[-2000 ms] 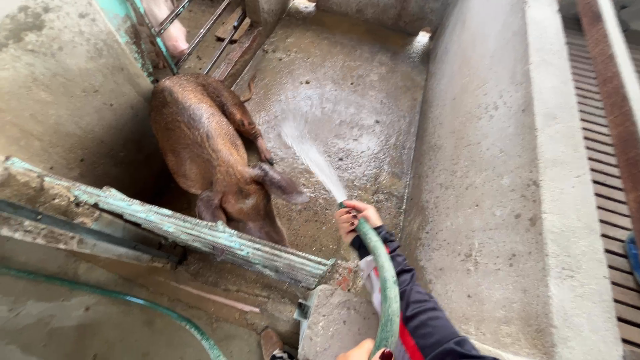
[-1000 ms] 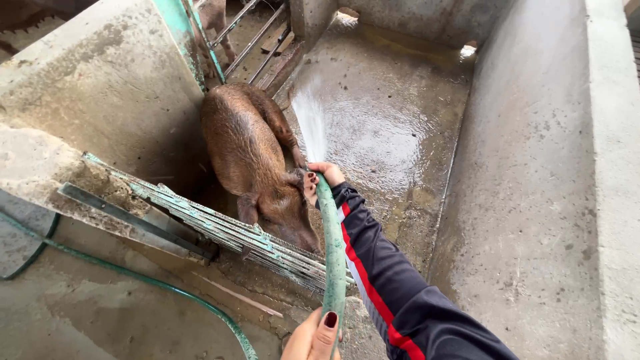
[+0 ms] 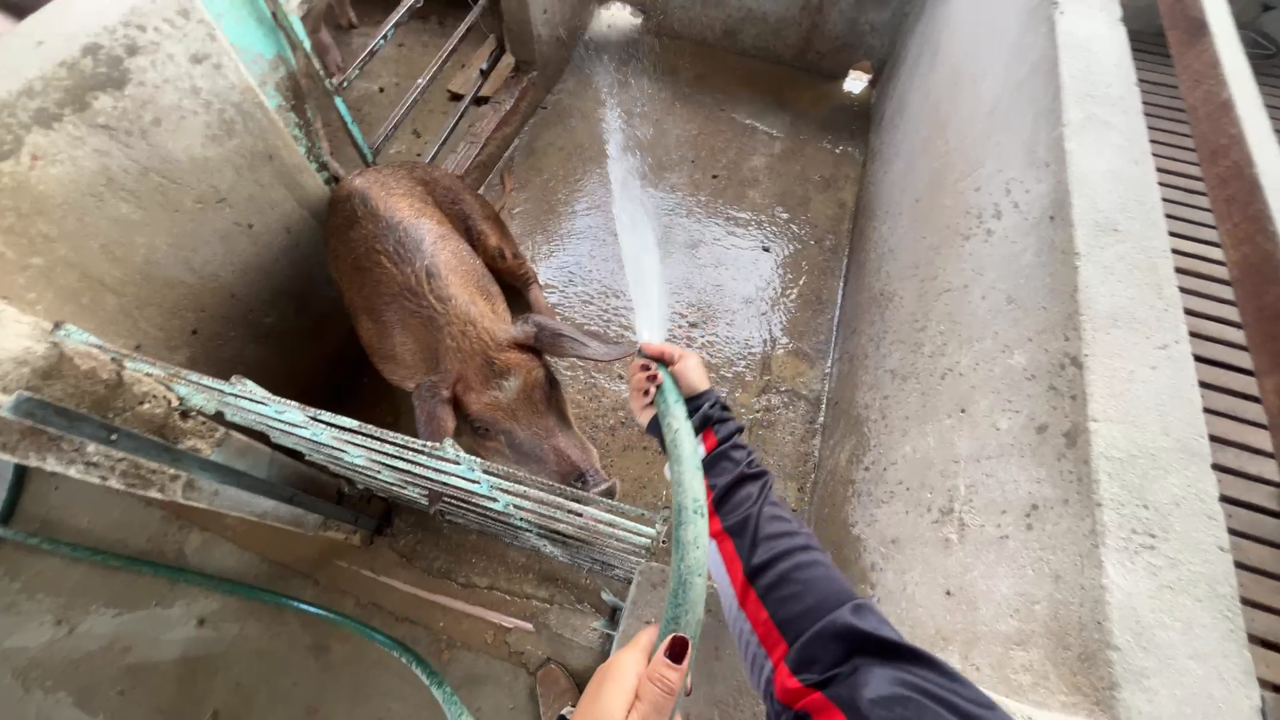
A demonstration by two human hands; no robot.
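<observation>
My right hand [image 3: 668,380], at the end of a dark sleeve with a red stripe, is closed around the spouting end of a green hose [image 3: 686,510]. Lower down, at the bottom edge, my left hand [image 3: 640,680] grips the same hose. A white water jet [image 3: 637,230] shoots from the hose end toward the back of the wet concrete pen floor [image 3: 740,260]. A wet brown pig [image 3: 430,290] stands left of the jet, its snout close to the metal bar gate [image 3: 380,450] and one ear near my right hand.
Concrete walls flank the pen on the left [image 3: 150,180] and right [image 3: 960,400]. A metal barrier [image 3: 430,85] stands at the back left, with part of another animal beyond. More green hose [image 3: 250,595] lies on the floor outside the gate. Slatted flooring [image 3: 1215,370] runs along the far right.
The water jet has swung from pointing up-left to nearly straight toward the pen's back. The pig's head has risen from behind the gate's top, and its snout now shows. Both hands still hold the hose.
</observation>
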